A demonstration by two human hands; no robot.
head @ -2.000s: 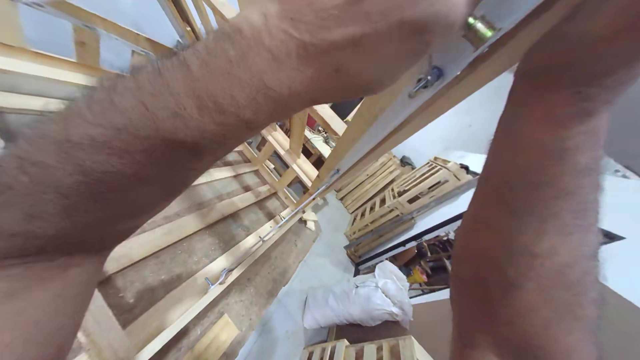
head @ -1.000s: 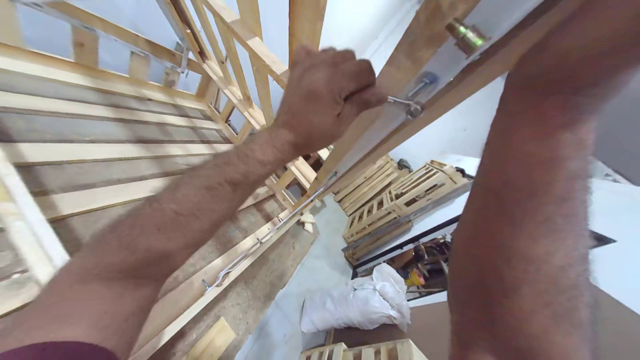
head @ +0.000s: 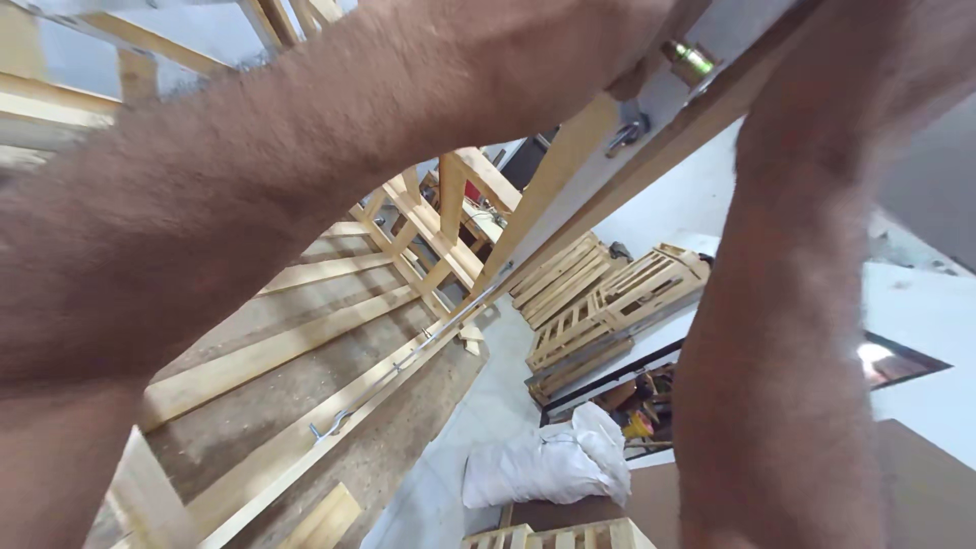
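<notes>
My left forearm crosses from the left edge to the top; only part of my left hand (head: 629, 49) shows, beside a diagonal wooden beam (head: 568, 171), its fingers hidden. My right forearm rises at the right, its hand beyond the top edge. Along the beam runs a pale strip bearing a shiny brass-coloured metal fitting (head: 690, 61); below it, a small metal bolt or hook (head: 627, 137) sticks out. Farther down, a thin metal rod (head: 404, 358) lies along a wooden rail and ends near a metal hook (head: 332, 427). Wooden slats (head: 282, 343) extend left of the rail.
Slatted wooden frames (head: 618, 297) and stacked boards (head: 560, 278) stand beyond the beam. A white sack (head: 545, 465) lies on the floor, with another slatted wooden piece (head: 564, 537) below it. Assorted items (head: 644, 404) fill a dark-edged opening at the right.
One second ago my left hand was at the small bolt with its fingers closed; it has since moved up towards the top edge. The right forearm stays in much the same place.
</notes>
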